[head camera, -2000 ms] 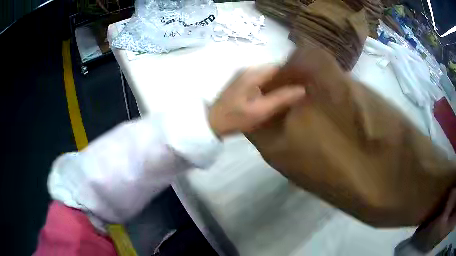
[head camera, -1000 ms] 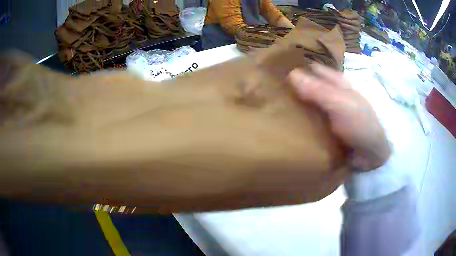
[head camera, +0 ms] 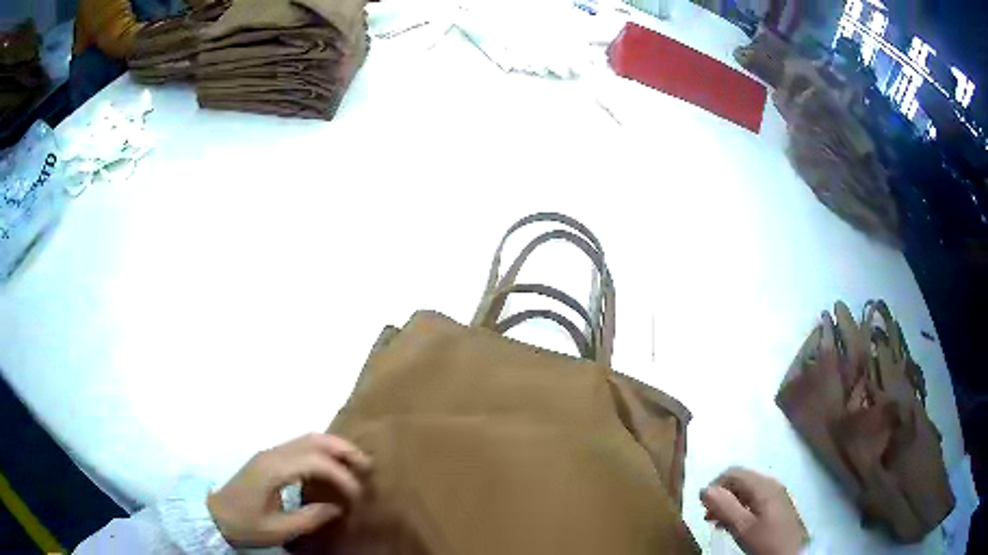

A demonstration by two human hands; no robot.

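A brown tote bag (head camera: 488,434) lies on the white table in front of me, its lower part cut off by the bottom edge. Its handles (head camera: 547,233) stand out from the top edge and point away from me. My left hand (head camera: 293,488) is at the bag's left side, fingers curled, with the fingertips on the fabric; its thumb and fingers seem to grip the edge. My right hand (head camera: 753,510) is just right of the bag, fingers bent, with a small gap to the fabric and nothing seen in it.
Folded brown bags (head camera: 276,60) are stacked at the far left, near a person's sleeve (head camera: 105,27). Unfolded bags lie at right (head camera: 867,423) and far right (head camera: 834,141). A red board (head camera: 688,76), white sheets (head camera: 520,41), white pieces (head camera: 112,141) and a clear plastic bag (head camera: 27,195) are on the table (head camera: 217,282).
The view has swung to the right. A brown bag held up across the view earlier is gone from there; a bag now lies on the table with both hands beside it.
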